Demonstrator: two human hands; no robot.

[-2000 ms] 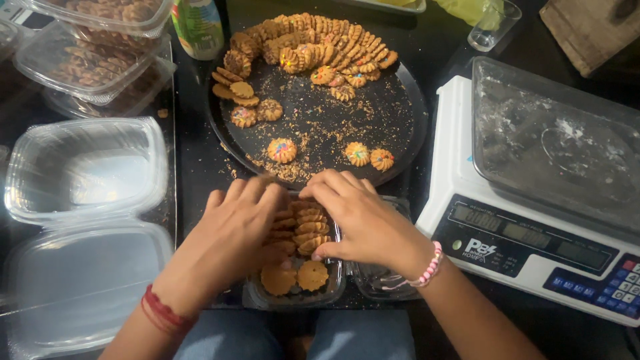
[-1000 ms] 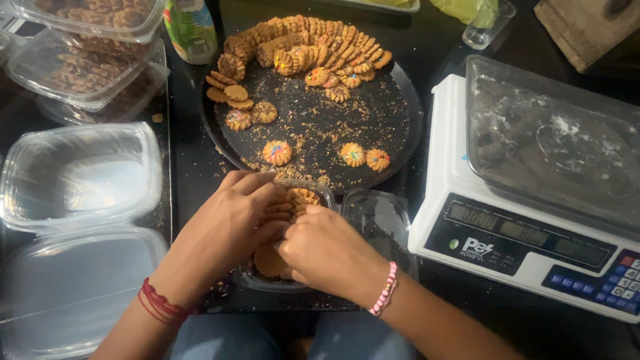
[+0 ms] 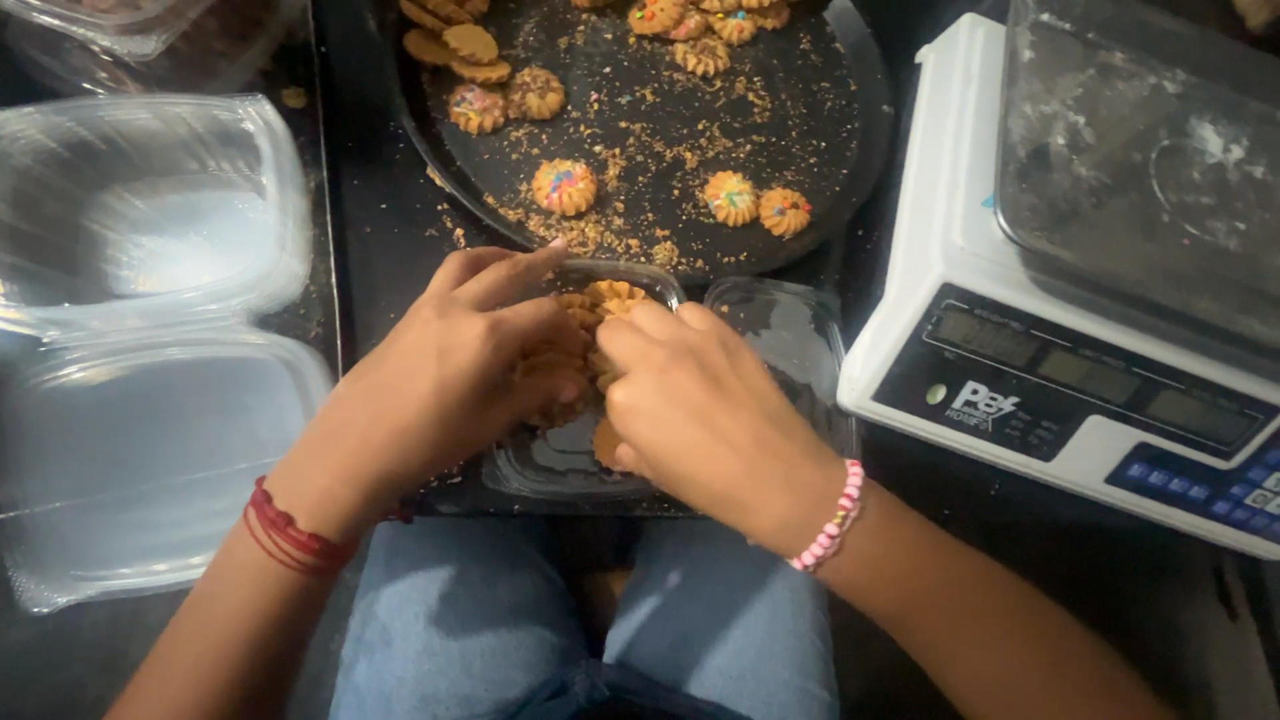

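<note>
A clear plastic clamshell container (image 3: 560,470) lies open in front of me, its lid (image 3: 790,330) folded out to the right. Several cookies (image 3: 613,295) fill its far part, partly covered by my hands. My left hand (image 3: 475,360) reaches over its left side, with fingers curved against the cookies. My right hand (image 3: 700,410) is over the right side, fingers bent down among cookies; one cookie (image 3: 605,443) shows beside its lower fingers. Whether either hand grips a cookie is hidden. Just beyond, a round dark tray (image 3: 690,130) holds crumbs and sprinkle-topped cookies (image 3: 565,187).
At the left lies another open clamshell container (image 3: 170,460). Filled clear containers (image 3: 140,50) stand behind it. A white digital scale (image 3: 930,230) with a clear tray (image 3: 1150,170) on its platform occupies the right side. Crumbs lie about the round tray's near edge.
My hands have shifted within the container; the two cookies seen at its near end two seconds ago no longer show side by side. The view has moved closer and lower.
</note>
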